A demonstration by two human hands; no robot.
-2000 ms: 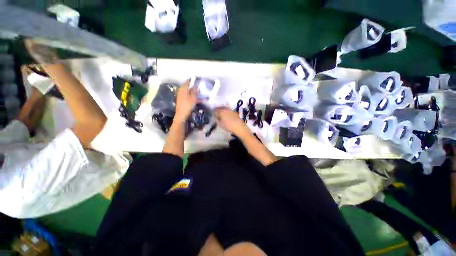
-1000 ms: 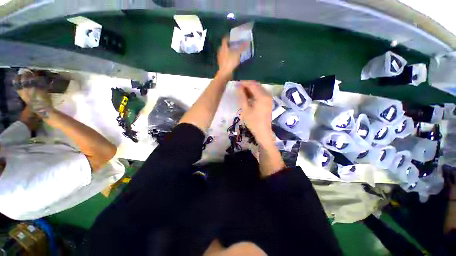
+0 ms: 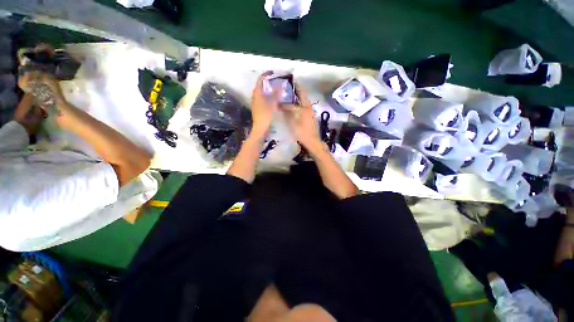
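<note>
A small dark-edged box (image 3: 281, 88) with a pale inside is held over the white tabletop. My left hand (image 3: 263, 107) grips its left side. My right hand (image 3: 301, 116) is at its lower right side, with the fingers against it. The contents are blurred. The crumpled clear bag with black cables (image 3: 217, 119) lies left of my left hand. A few black cables (image 3: 325, 126) lie beside my right hand, partly hidden by it.
White sleeves with dark items (image 3: 434, 144) crowd the tabletop at right, with black boxes (image 3: 371, 165) among them. A dark green bag (image 3: 168, 104) lies at left. Another person's arm (image 3: 94, 135) is at far left. The green conveyor (image 3: 377, 31) carries white-wrapped items beyond.
My left hand has come back from the conveyor to the table with a box. My right hand has moved to the box. The items on the conveyor have shifted in view.
</note>
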